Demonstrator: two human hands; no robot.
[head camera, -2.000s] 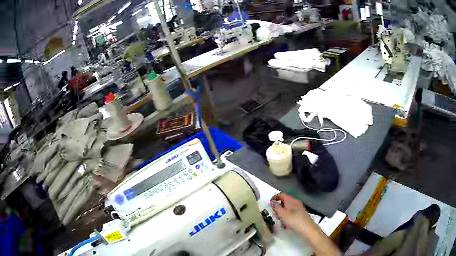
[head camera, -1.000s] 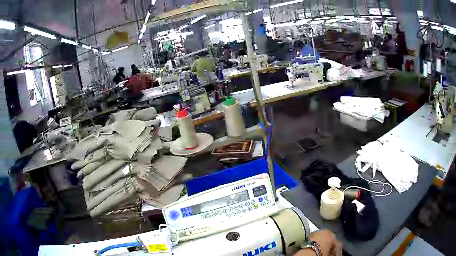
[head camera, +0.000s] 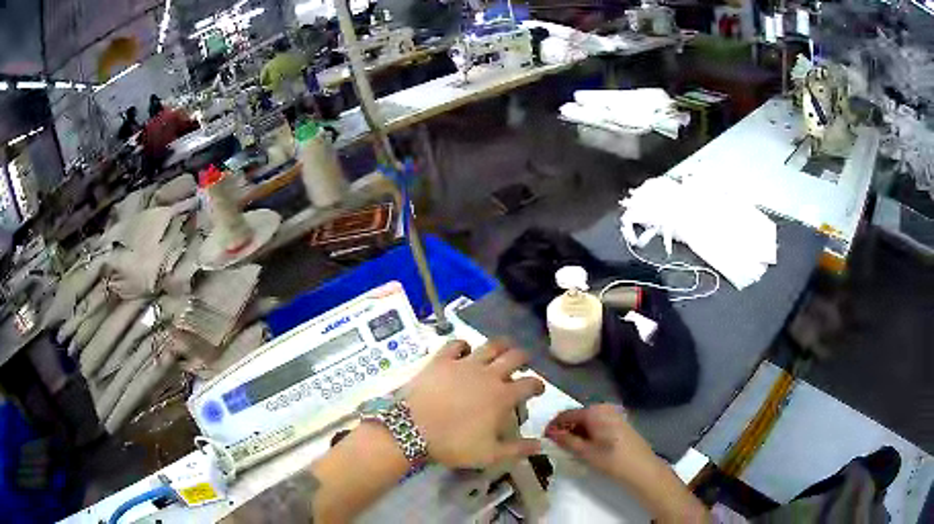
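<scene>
The white sewing machine's control panel, with a grey screen and round buttons, sits on top of the machine. My left hand, with a metal watch on the wrist, reaches over the right end of the machine head. Its fingers are spread, and it covers the handwheel area and the lettering. My right hand is just to its right, low in the picture, with thumb and fingertips together. Whether it pinches something small cannot be told. The needle area is not in view.
A cream bottle-like container stands by black cloth on a grey surface. White cloth lies behind. Thread cones, taupe bundles and a blue bin are behind the machine. A thin pole rises there.
The view has tilted down and turned right since a second ago. My left hand now shows fully, fingers spread over the machine's end. My right hand is back in view beside it.
</scene>
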